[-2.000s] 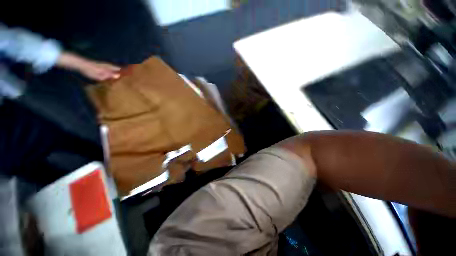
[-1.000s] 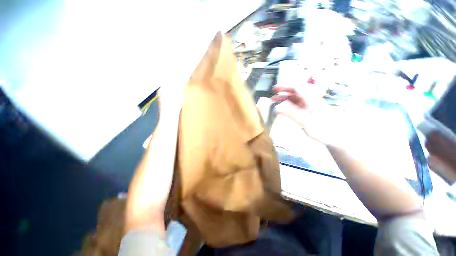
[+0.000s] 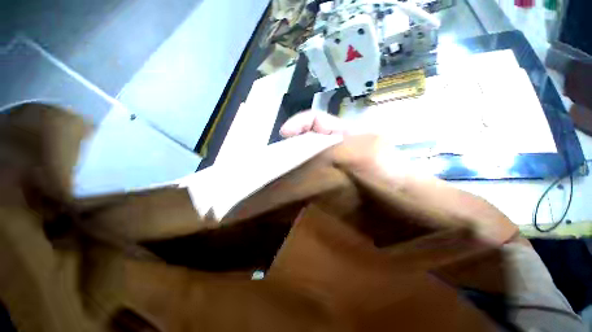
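Note:
A large brown panel (image 3: 363, 266) fills the lower part of the view, folded and blurred. A bright white sheet (image 3: 259, 168) lies along its upper edge. My right hand (image 3: 313, 123) shows as curled fingers at that edge, partly hidden by the panel and sheet; its forearm runs to the lower right. It appears to hold the panel. My left hand is not in view; the brown cloth fills the left side. The white pattern sewing machine head (image 3: 354, 55) with a red mark stands beyond my right hand, with a yellow-gold clamp frame (image 3: 397, 87) beside it.
A dark-edged machine bed (image 3: 545, 84) with a bright white surface lies right of the head. A black cable (image 3: 552, 204) loops near the table's front right edge. Small brown-beige pieces (image 3: 285, 26) lie behind the head. A pale side surface (image 3: 175, 84) is at upper left.
The view has swung so the machine head and bed now show clearly. The panel has spread across the lower view. My left arm has left view; my right fingers have moved to the panel's edge.

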